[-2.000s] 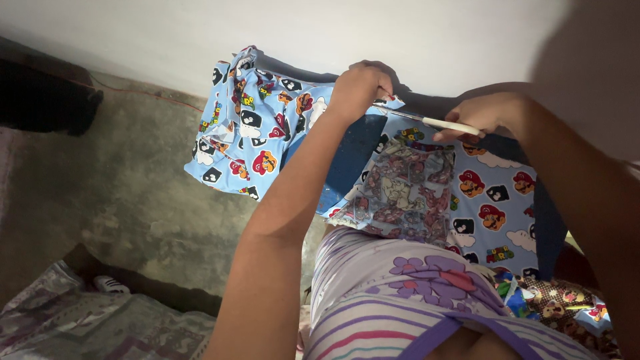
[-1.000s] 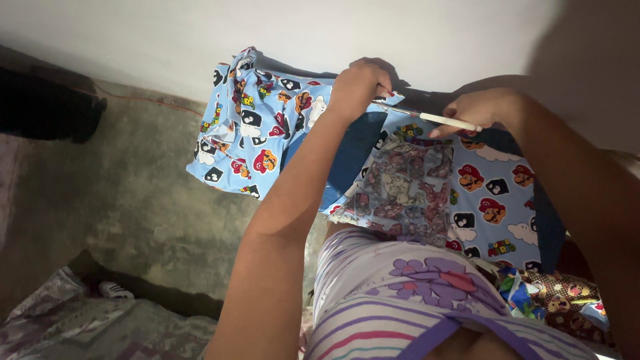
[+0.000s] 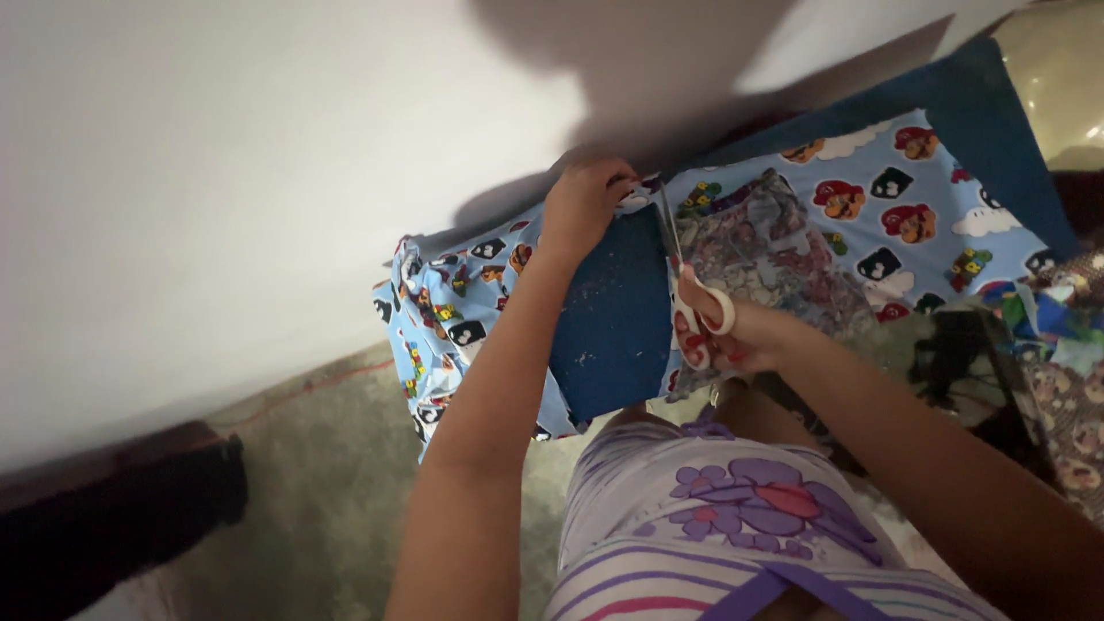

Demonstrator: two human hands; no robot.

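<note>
Light blue cartoon-print fabric (image 3: 862, 216) lies over a dark blue board or tabletop (image 3: 612, 319) along the wall. At the fabric's far edge, my left hand (image 3: 591, 207) pinches a narrow part of it between thumb and fingers. My right hand (image 3: 746, 336) holds white-handled scissors (image 3: 703, 319), their blades pointing away from me, with the tips close to my left fingertips. Whether the blades are apart is unclear. A greyish patterned piece of cloth (image 3: 768, 250) rests on the printed fabric, right of the scissors. Bunched printed fabric (image 3: 448, 302) lies left of my left forearm.
A pale wall (image 3: 259, 172) rises behind the work surface. At the lower left a dark, long object (image 3: 129, 509) stands by the wall on the concrete floor (image 3: 319, 500). More patterned cloth (image 3: 1065, 405) lies at the right edge.
My right hand has swung the scissors from lying sideways to pointing away from me, and it is now nearer my body. My left hand still holds the fabric's far edge. The view has shifted.
</note>
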